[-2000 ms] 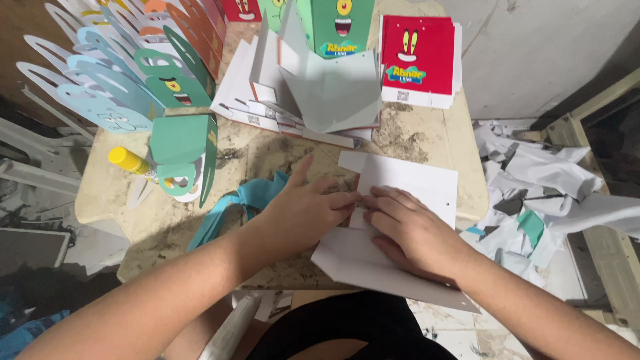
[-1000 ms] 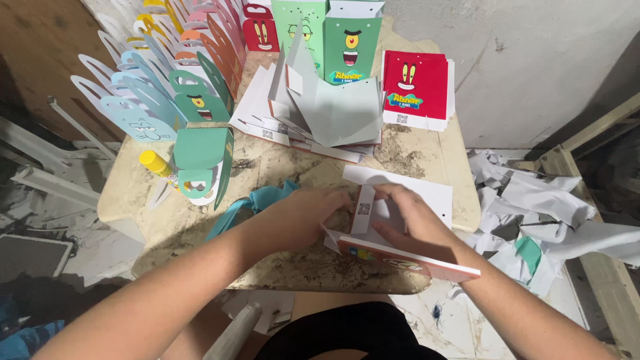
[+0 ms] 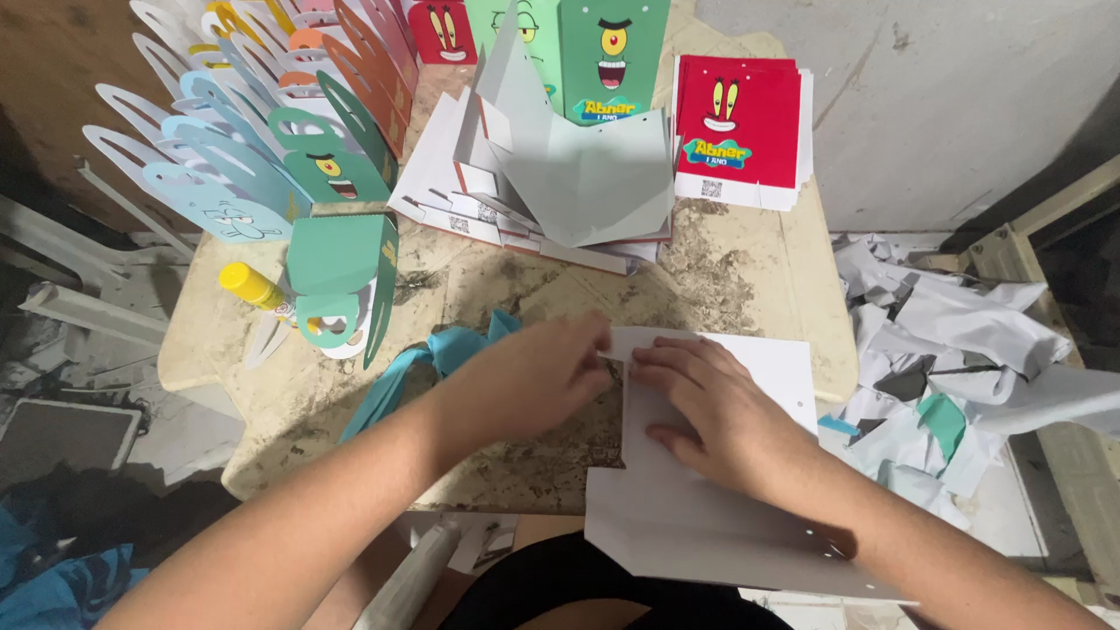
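Note:
A white card box blank (image 3: 752, 499) lies unfolded, plain side up, at the table's near right edge, its near part hanging over the edge. My right hand (image 3: 709, 402) rests on it with spread fingers near its left side. At the blank's upper left flap is my left hand (image 3: 560, 367), fingers bent; whether it pinches the flap cannot be told. A blue-green cloth (image 3: 459, 348) lies beside my left wrist. Beyond my hands sits a pile of partly folded card blanks (image 3: 586, 175). Red printed card blanks (image 3: 744, 114) are stacked at the right.
Handled character boxes (image 3: 227, 192) stand in rows at the back left, with green boxes (image 3: 612, 52) behind the pile. A green box (image 3: 341, 254) and a yellow glue stick (image 3: 249, 284) are on the left. Paper scraps (image 3: 954, 350) lie right of the worn table (image 3: 525, 289).
One second ago the blank was partly folded up, with its printed side showing; now it lies opened out. My left hand has moved to its upper left flap.

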